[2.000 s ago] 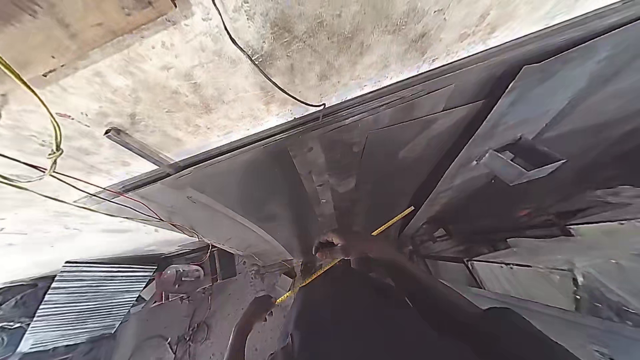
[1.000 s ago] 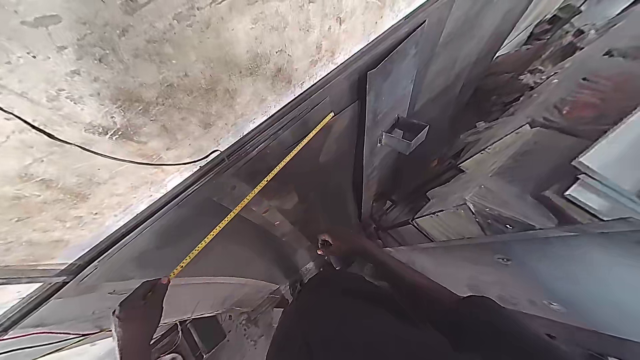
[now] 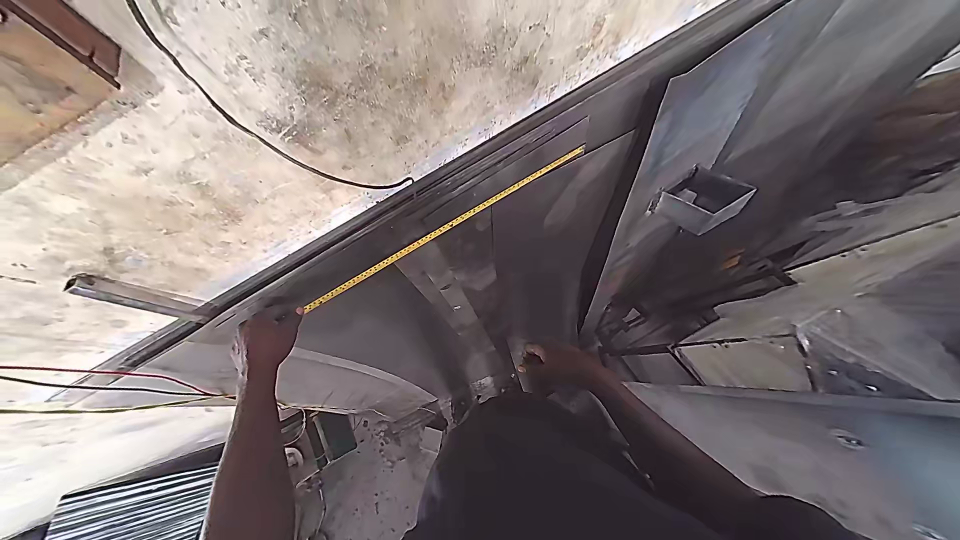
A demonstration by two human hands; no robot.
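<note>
A yellow measuring tape blade [image 3: 442,229] stretches diagonally over dark sheet metal [image 3: 547,187], its far end near the long edge by the wall. My left hand [image 3: 270,334] is closed on the near end of the blade, at the left of the sheet. Close to my body, my right hand [image 3: 551,367] is curled near the sheet's lower edge; what lies inside its fingers is too dark to make out. Between the hands a lighter metal strip [image 3: 457,300] lies on the sheet.
An open metal box [image 3: 705,199] juts from a panel on the right. A metal channel [image 3: 139,296] sticks out at the left, above red, black and yellow wires [image 3: 112,382]. Corrugated sheet [image 3: 135,506] lies at the lower left. A black cable [image 3: 247,127] hangs along the stained wall.
Two seconds ago the tape ran low, close to my body; now it spans the sheet farther out. My left hand has moved outward with its end. The view has shifted.
</note>
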